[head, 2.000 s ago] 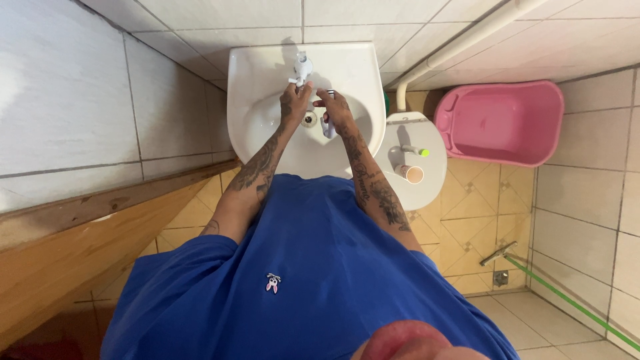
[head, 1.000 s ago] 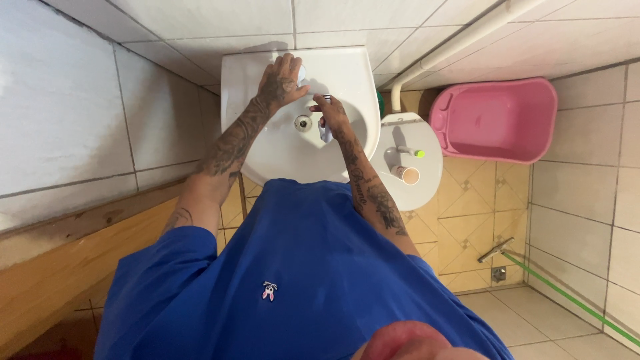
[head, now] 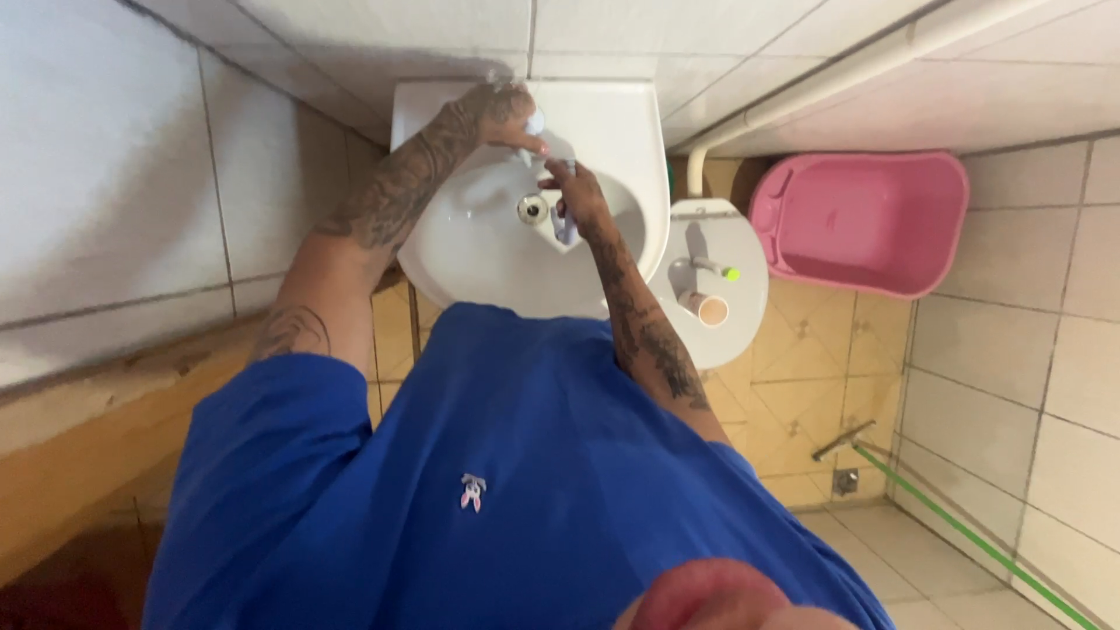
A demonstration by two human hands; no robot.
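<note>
My left hand (head: 507,118) is on the faucet (head: 535,122) at the back of the white washbasin (head: 525,276), its thumb reaching toward the spout. Its palm and most fingers hide the faucet's handle, so I cannot tell how firmly it grips. Over the bowl, right of the metal drain (head: 532,209), my right hand (head: 577,197) holds a slim pale object (head: 567,227) pointing down into the basin; what it is I cannot tell. The fingertips of both hands are close together below the faucet.
Right of the basin, a white toilet lid (head: 726,337) bears a cup (head: 710,311) and a tube with a green cap (head: 731,274). A pink plastic tub (head: 875,223) stands beyond it. A squeegee with a green handle (head: 971,538) leans at the lower right. A pipe (head: 822,83) runs along the wall.
Two seconds ago both hands were close together below the faucet, which showed uncovered. My left hand has since moved up onto it. My right hand stays over the bowl with the pale object.
</note>
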